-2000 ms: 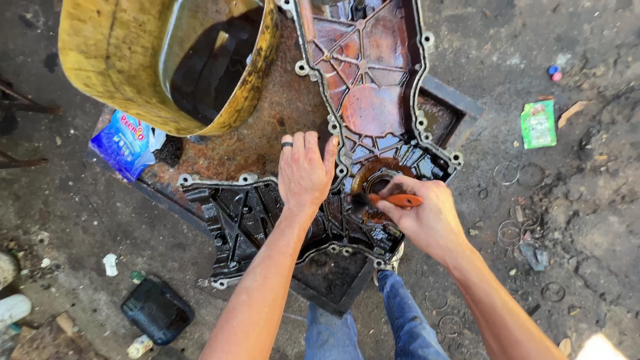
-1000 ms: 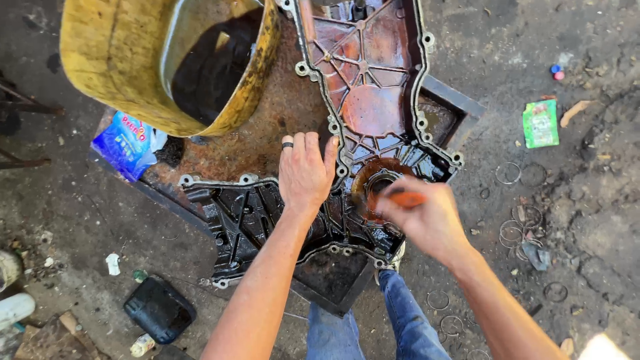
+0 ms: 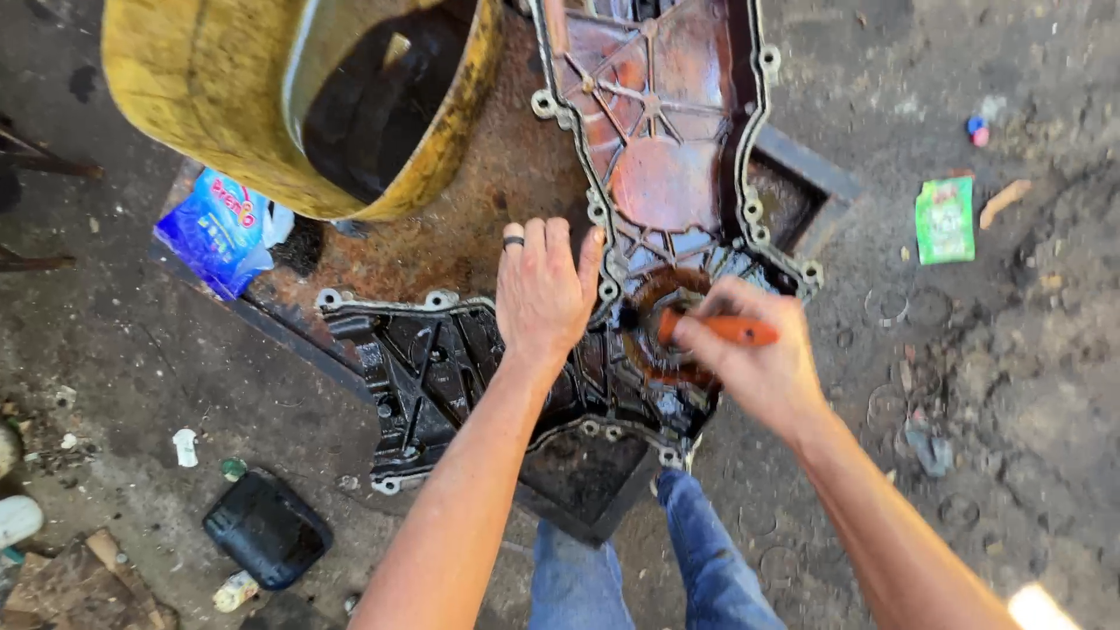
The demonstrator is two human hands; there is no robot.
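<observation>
An oily metal engine timing cover [image 3: 669, 184] lies with its ribbed inner face up on a rusty metal stand [image 3: 516, 166]. My left hand [image 3: 547, 289], with a dark ring on one finger, rests on the cover's edge near its inner corner, fingers pointing up the view. In my right hand [image 3: 757, 350] is an orange-handled brush [image 3: 739, 329], its dark bristles at the round opening in the cover. The bristles are blurred and partly hidden. Brown-orange wet residue surrounds the opening.
A cut yellow plastic container [image 3: 201, 96] with dark liquid stands at upper left. Beside it lie a blue detergent packet [image 3: 219, 236] and a dark scouring pad [image 3: 299, 245]. On the ground are a green packet [image 3: 945, 220] and a black plastic container [image 3: 267, 529].
My right hand and the brush have shifted slightly about the round opening. My left hand stays on the cover's edge.
</observation>
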